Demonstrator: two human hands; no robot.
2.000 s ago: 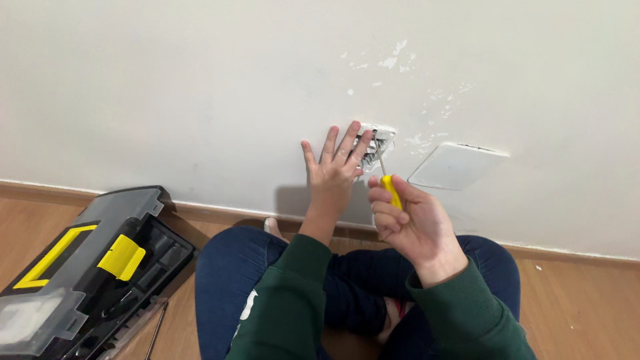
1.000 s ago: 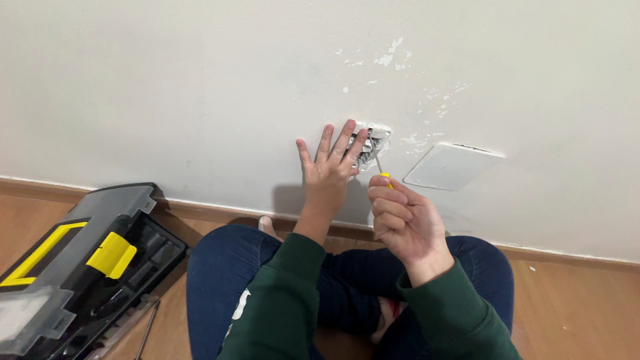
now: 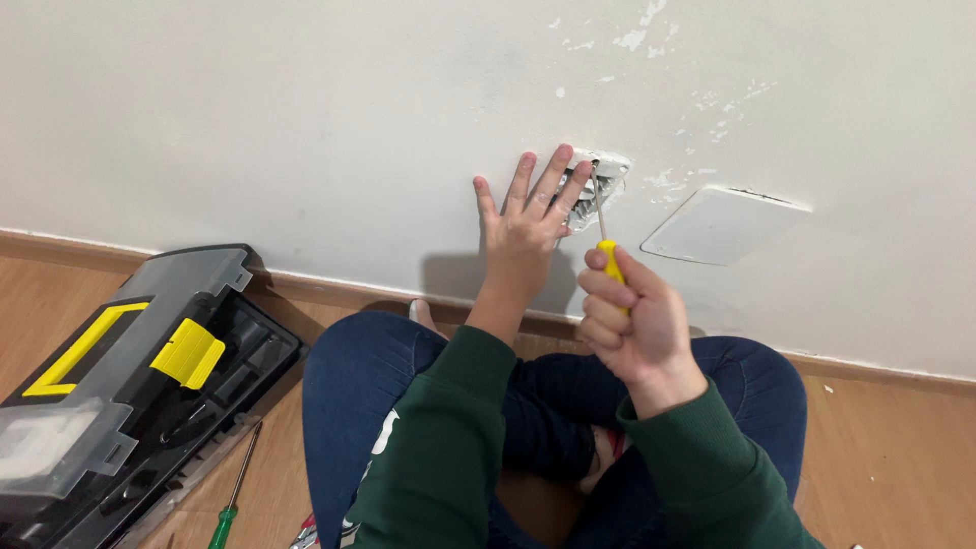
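Note:
My left hand (image 3: pixel 524 221) rests with spread fingers on the wall and over the left part of an electrical wall box (image 3: pixel 616 169), which is set in the white wall. Inside the box are wires, partly hidden by my fingers. A screwdriver with a yellow handle (image 3: pixel 611 263) is gripped in my right hand (image 3: pixel 637 320), just below the box. Its metal shaft points up, with the tip at a screw hole in the box's upper rim, close beside my left index finger.
A white blank cover plate (image 3: pixel 724 226) is on the wall to the right. On the wooden floor at left lies an open black and grey toolbox (image 3: pixel 252 343) with yellow latches. Beside it are a green-handled screwdriver (image 3: pixel 224 526) and a red-handled tool (image 3: pixel 306 532). My crossed legs are below.

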